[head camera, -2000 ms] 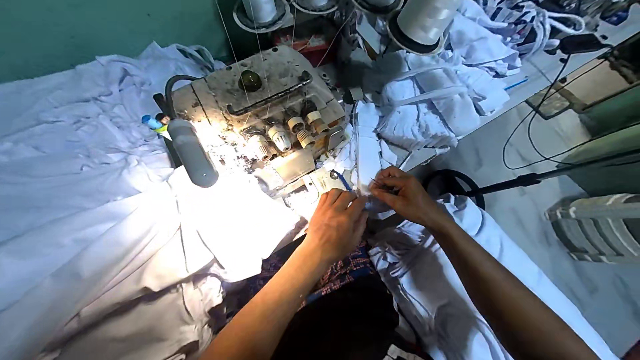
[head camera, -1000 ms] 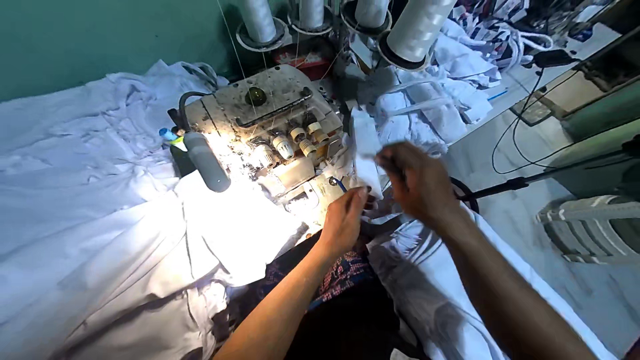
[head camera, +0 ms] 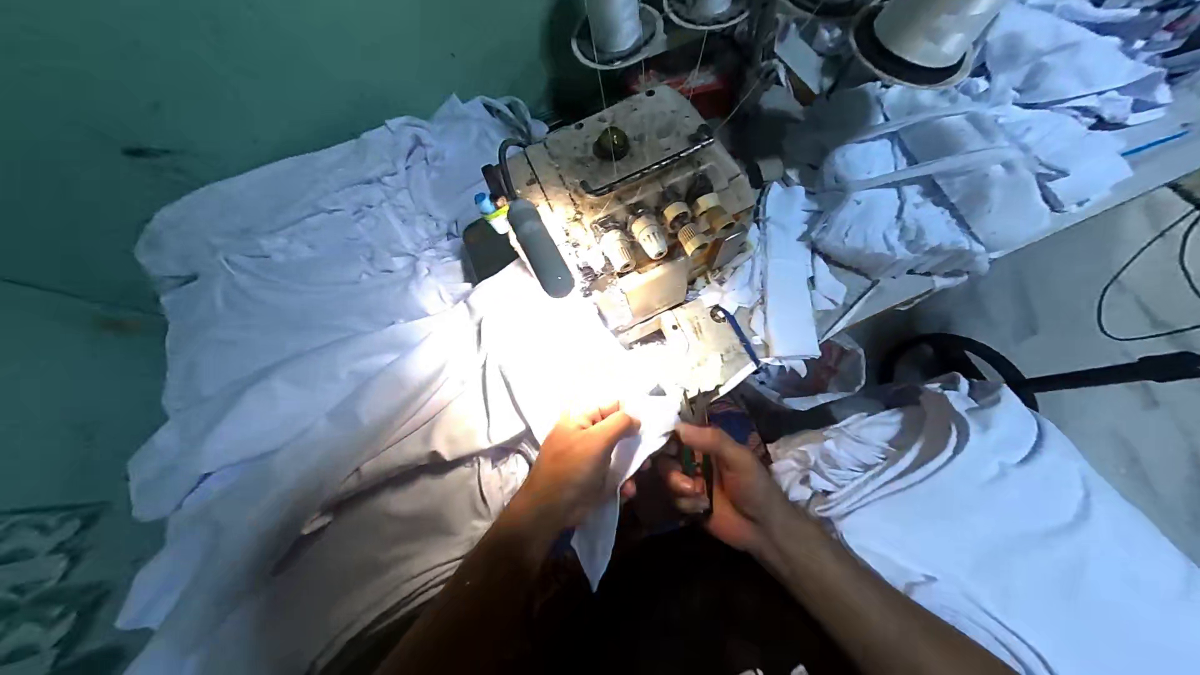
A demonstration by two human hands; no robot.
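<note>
An overlock sewing machine (head camera: 647, 187) stands ahead of me, its tension dials lit by a small lamp (head camera: 541, 248). My left hand (head camera: 581, 464) grips the edge of a white fabric piece (head camera: 562, 347) in front of the machine; a pointed end hangs below the fingers. Just right of it, my right hand (head camera: 722, 478) is closed around a small tool with green on it (head camera: 694, 459), probably thread snips, its upper end near the fabric edge. Strong glare washes out the cloth by the needle area.
White garments (head camera: 309, 244) spread across the left side against a green wall. Thread cones (head camera: 928, 33) stand behind the machine. Stacked white cut pieces (head camera: 919, 187) lie on the table at right, and more white fabric (head camera: 984, 506) is heaped at lower right, near a black bar (head camera: 1106, 375).
Both hands have moved from beside the white strips right of the machine to the cloth at its front. My left hand has taken hold of that cloth. The view has shifted.
</note>
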